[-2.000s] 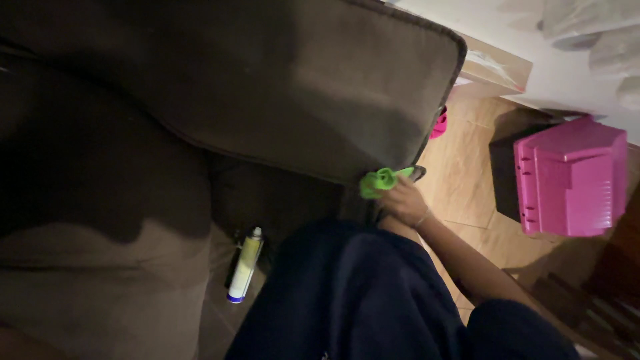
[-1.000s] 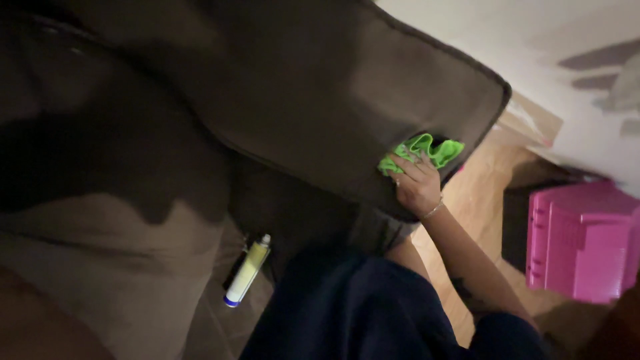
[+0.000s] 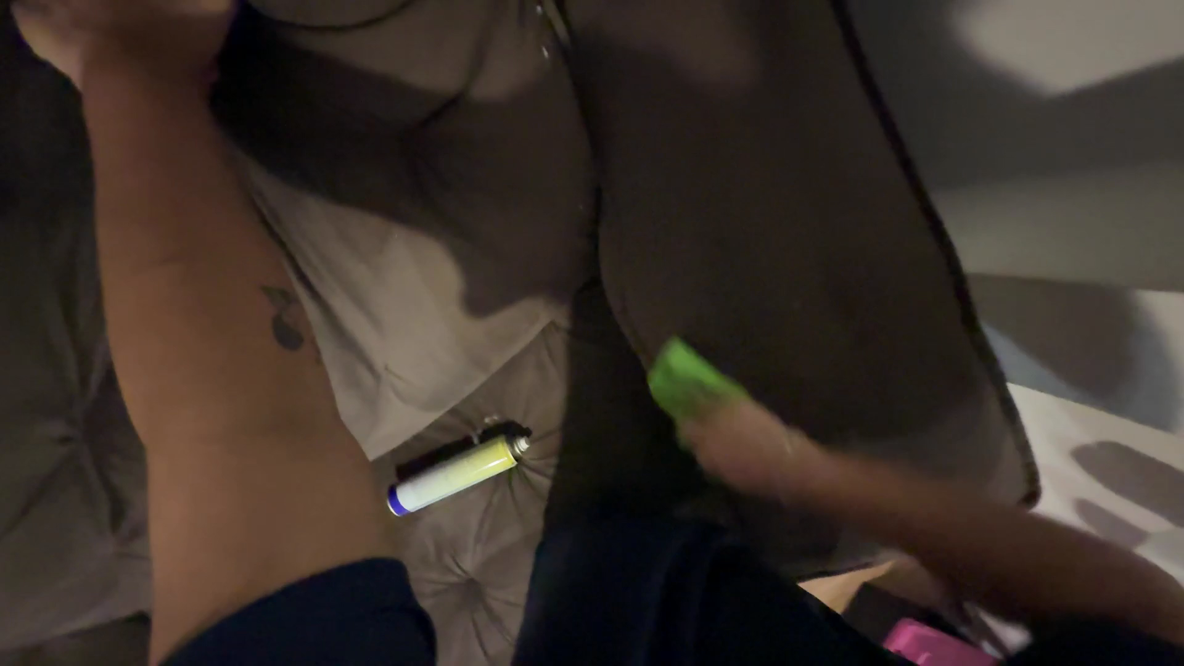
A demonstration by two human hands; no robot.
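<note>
A bright green cloth (image 3: 686, 375) is gripped in my right hand (image 3: 735, 435), blurred, over the near-left edge of the dark upholstered sofa armrest (image 3: 786, 250). My left arm reaches up the left side; only part of my left hand (image 3: 139, 28) shows at the top left corner, its fingers cut off by the frame edge and shadow. Between my arms, a yellow and white spray can with a blue base (image 3: 453, 476) lies on its side on the tufted grey-brown seat (image 3: 476, 564).
Loose grey fabric (image 3: 407, 314) lies above the can. A tufted cushion (image 3: 55, 444) is at the far left. On the right stands a pale wall (image 3: 1101, 462). Part of a pink plastic box (image 3: 934, 643) shows at the bottom right.
My right hand has left the outer end of the armrest with the green cloth and is now at its inner edge. My left arm has come into view. The view has turned.
</note>
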